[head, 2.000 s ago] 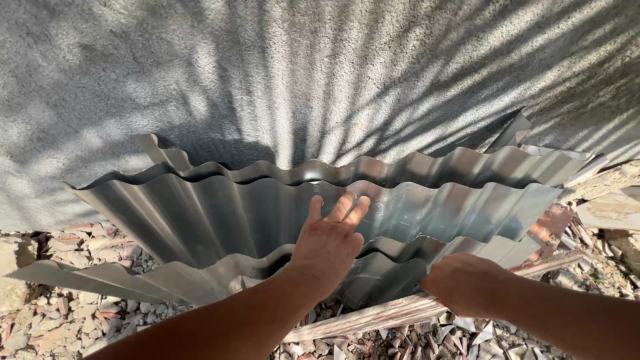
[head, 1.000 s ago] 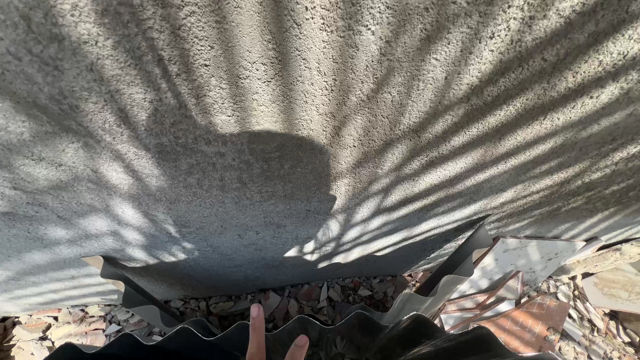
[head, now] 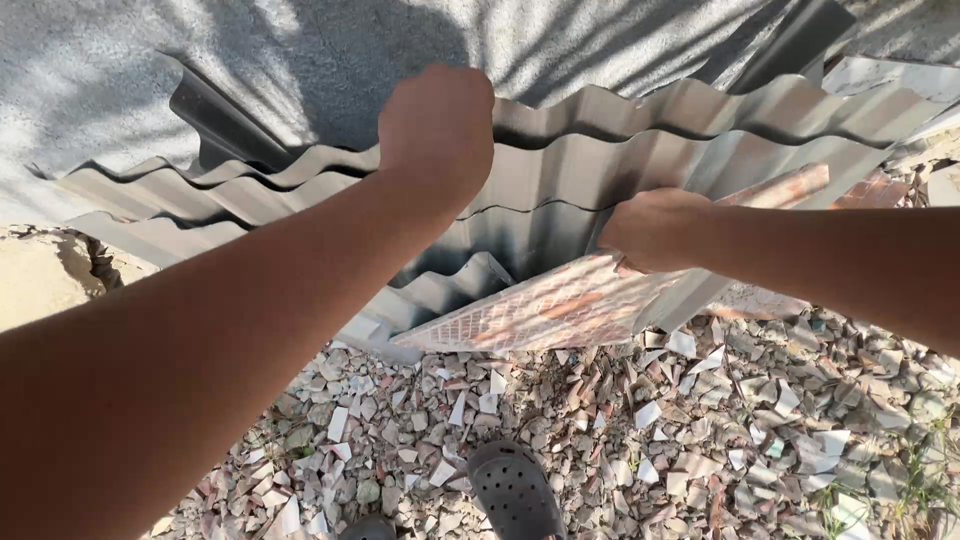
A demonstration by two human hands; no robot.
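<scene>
Several corrugated metal sheets [head: 585, 169] lean in a stack against a rough wall. My left hand [head: 439, 127] is closed at the top edge of the rear sheets, near the middle; its fingers are turned away, so its hold is hidden. Lower and to the right, my right hand [head: 656, 229] is closed at the upper edge of a tile-patterned panel [head: 555, 307], which stands tilted in front of the sheets. The panel's pointed end reaches left, over a smaller corrugated piece [head: 450, 289].
Broken tile and stone rubble [head: 600, 420] covers the ground. A clog-style shoe [head: 514, 487] stands on it at the bottom. A pale rock [head: 37, 277] lies at left, pale slabs [head: 892, 79] at right. The textured wall [head: 360, 60] rises behind the sheets.
My left hand, with fingers spread two seconds ago, is now closed at the rear sheets' top edge. The tile-patterned panel now shows its broad face. The view has tipped down since one second ago.
</scene>
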